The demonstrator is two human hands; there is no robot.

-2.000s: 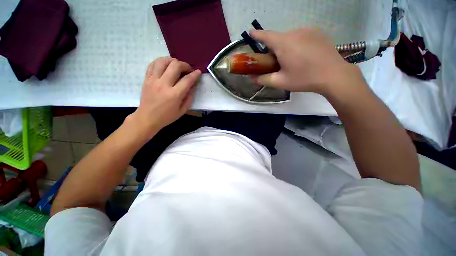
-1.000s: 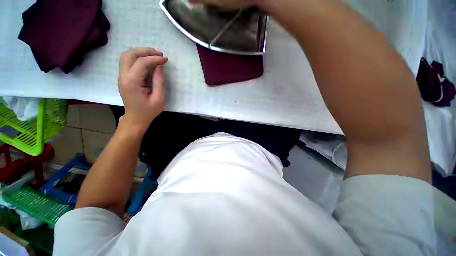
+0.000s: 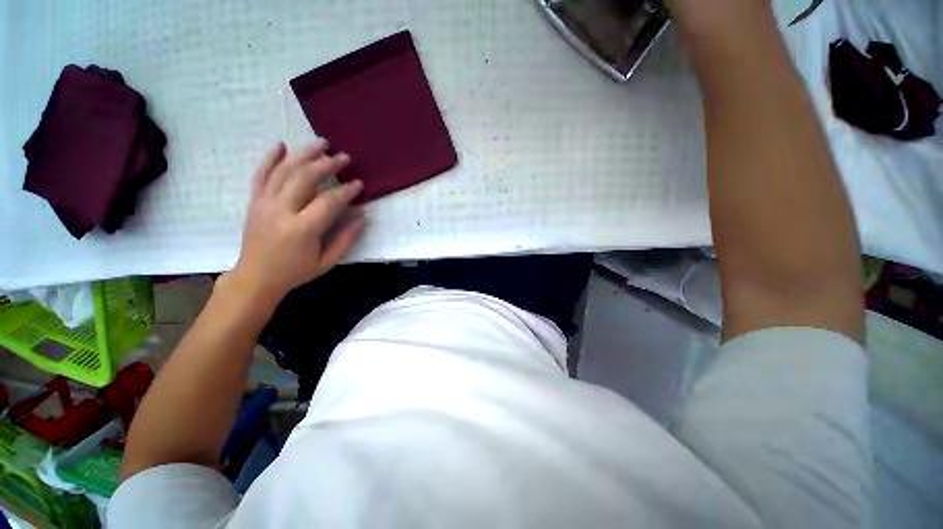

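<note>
A maroon pocket piece lies flat on the white ironing cloth, with a folded band along its far edge. My left hand is at its near left corner, fingers spread, fingertips on or just over the cloth's edge; it grips nothing. The steam iron is at the top edge of the picture, right of the piece and apart from it; only its lower part shows. My right hand is cut off by the top edge beside the iron; its fingers and the iron handle are out of view.
A stack of maroon pockets lies at the left. A dark maroon bundle with white edging lies at the far right. A green basket, red objects and a blue object are below the table at left.
The iron has moved off the maroon piece to the right with my right arm, uncovering the piece. My left hand has opened and come to the piece's near left corner.
</note>
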